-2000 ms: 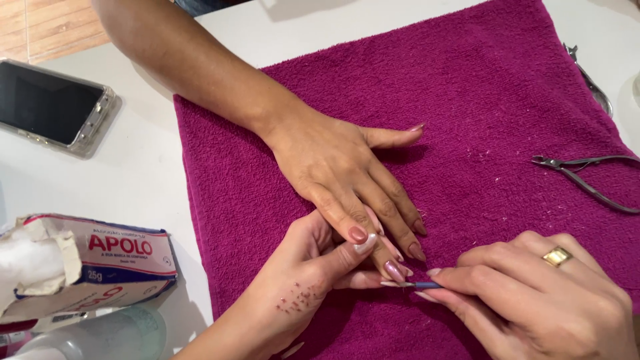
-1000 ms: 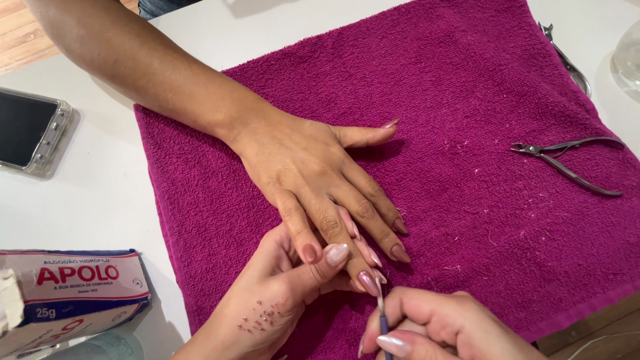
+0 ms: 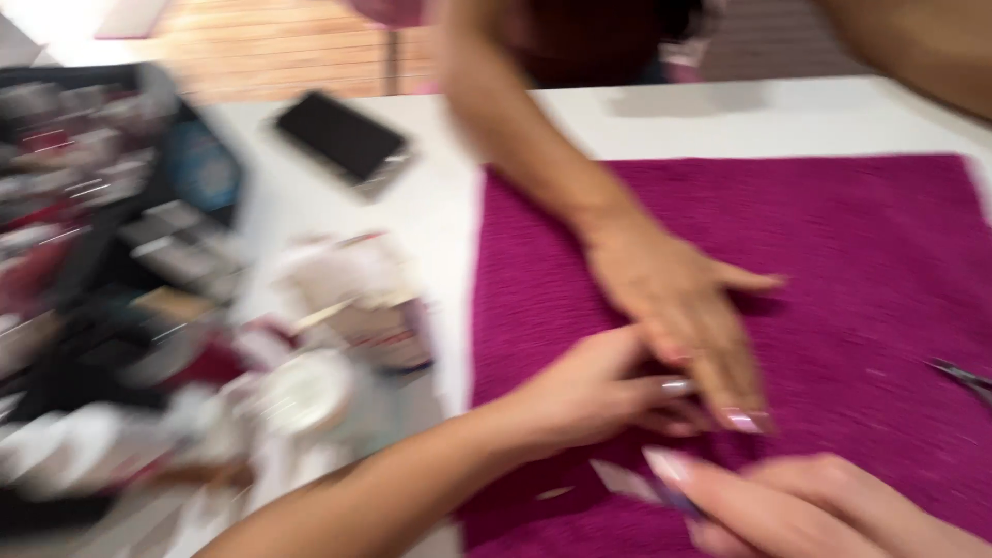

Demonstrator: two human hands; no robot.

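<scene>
On a magenta towel (image 3: pixel 814 232) another person's hand (image 3: pixel 682 302) lies palm down, fingers toward me, with pinkish shiny nails. My left hand (image 3: pixel 604 387) touches that hand's fingers from the left, its own fingers partly beneath them; blur hides the exact grip. Just below, my right hand (image 3: pixel 814 504) holds a slim purple-handled nail tool (image 3: pixel 674 496) between thumb and fingers. A flat pale piece (image 3: pixel 624 480) shows at the tool's left end, blurred. The tool is apart from the other person's nails. At the right edge lies a metal cuticle nipper (image 3: pixel 961 376), partly out of view.
A phone (image 3: pixel 341 139) lies on the white table (image 3: pixel 697 116). On the left stand an opened cotton box (image 3: pixel 387 333), a white round container (image 3: pixel 306 391) and a dark case (image 3: pixel 116 248) crowded with bottles. The other person's forearm (image 3: pixel 542 163) reaches across the table.
The view has swung far left, bringing in the dark case and bottles. My right hand's tool, at a fingertip of the other person's hand one second ago, is now away from the nails.
</scene>
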